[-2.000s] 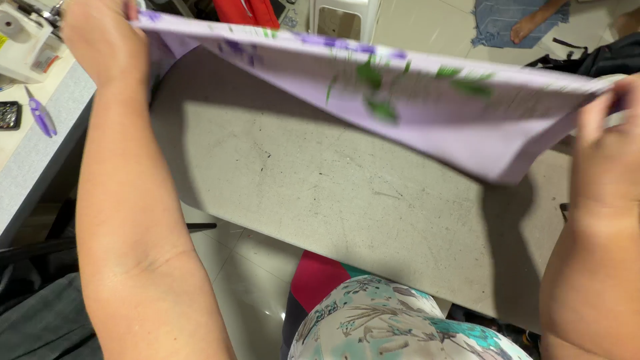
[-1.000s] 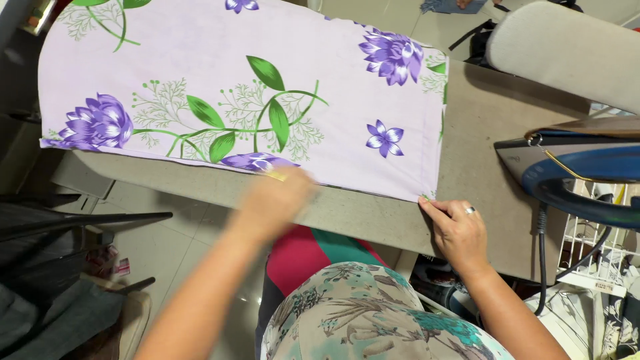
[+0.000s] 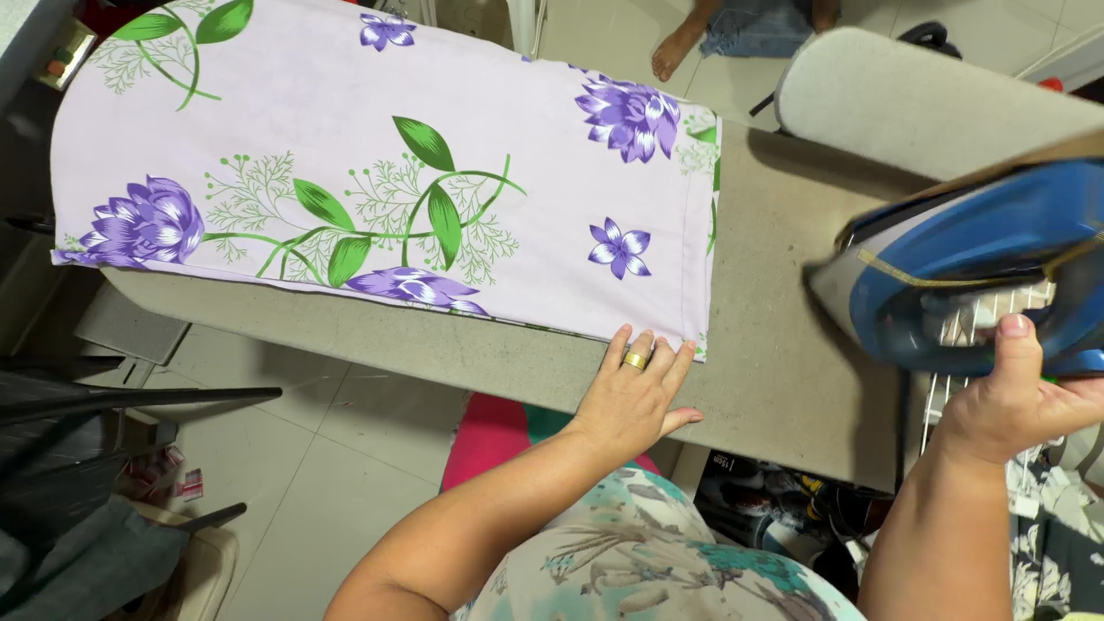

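A lilac pillowcase-like cloth [image 3: 535, 190] with purple flowers and green leaves lies flat over the ironing board [image 3: 802, 371]. My left hand [image 3: 634, 388], with a ring on one finger, rests its spread fingertips on the cloth's near right corner. At the right, my right hand [image 3: 1009, 397] is beside the blue steam iron [image 3: 966, 216], thumb up near its handle; whether the fingers close round the handle cannot be seen well. The iron is tilted and slightly blurred, to the right of the cloth.
A narrow padded sleeve board [image 3: 914, 95] stands at the back right. Behind the board are another person's bare foot [image 3: 673, 56] and a piece of denim [image 3: 746, 30] on the floor. Black chair-like legs [image 3: 155, 397] are at left, a white wire rack [image 3: 940, 405] at right.
The cloth, held up by both hands at first, now lies on the board. My left hand has moved right to the cloth's near corner; my right hand has left that corner for the iron.
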